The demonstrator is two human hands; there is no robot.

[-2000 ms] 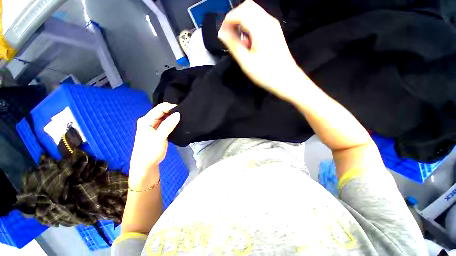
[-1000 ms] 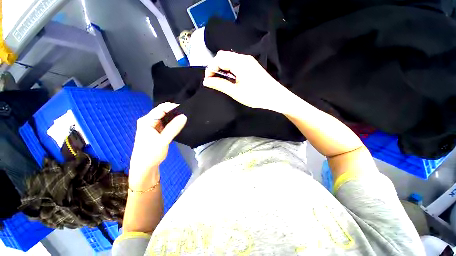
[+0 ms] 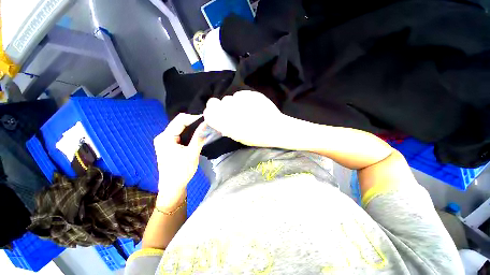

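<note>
The large black garment (image 3: 376, 70) lies over my lap and spreads to the upper right. My left hand (image 3: 180, 153) pinches a folded edge of it between thumb and fingers, left of my lap. My right hand (image 3: 244, 118) is curled, palm down and hidden, with its fingertips close to my left fingertips at that edge. No tool shows in it now. Whether the right fingers touch or grip the cloth is not clear.
A blue crate (image 3: 126, 134) with a white label (image 3: 78, 142) stands at left, with brown plaid garments (image 3: 91, 209) in front of it. Another blue crate (image 3: 448, 166) sits under the black garment at right. Grey machine stands (image 3: 80, 43) are at upper left.
My right hand has come down and left from above the garment to my left hand's fingertips. The left hand keeps its pinch and has shifted slightly right. The cloth at my lap has bunched.
</note>
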